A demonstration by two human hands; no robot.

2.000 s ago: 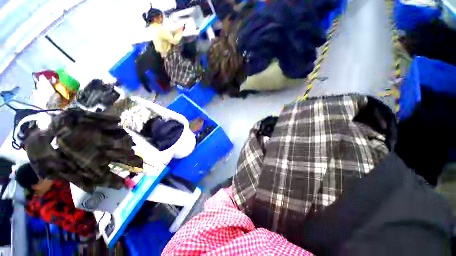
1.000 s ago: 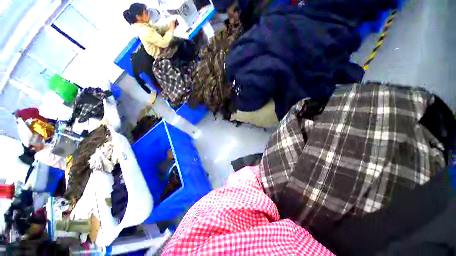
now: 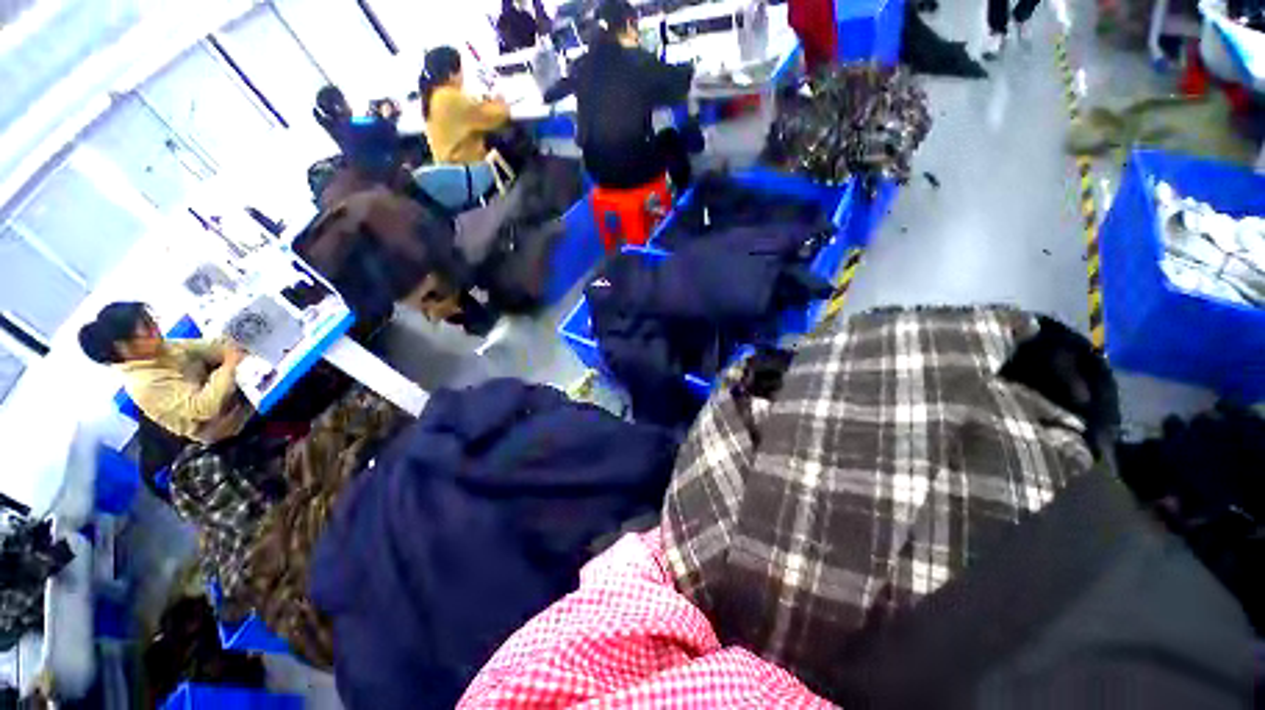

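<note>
A bundled dark garment with black, grey and cream plaid lining (image 3: pixel 902 472) fills the lower right of the head view. Its plain dark cloth (image 3: pixel 1082 610) lies along the bottom right. A red-and-white checked sleeve (image 3: pixel 652 624) reaches up from the bottom centre and ends against the plaid cloth. Neither of my hands shows; the cloth may cover them.
Navy cloth (image 3: pixel 486 513) is heaped at the left of the sleeve. Blue crates (image 3: pixel 1165 305) stand right of a grey aisle (image 3: pixel 957 208) with yellow-black lines. Several people sit at white sewing tables (image 3: pixel 305 347) on the left and at the back. More cloth heaps lie between.
The view has moved forward past the earlier table and blue crate. The navy heap is now nearer, at the left, and more seated people show. The plaid bundle stays in front of me.
</note>
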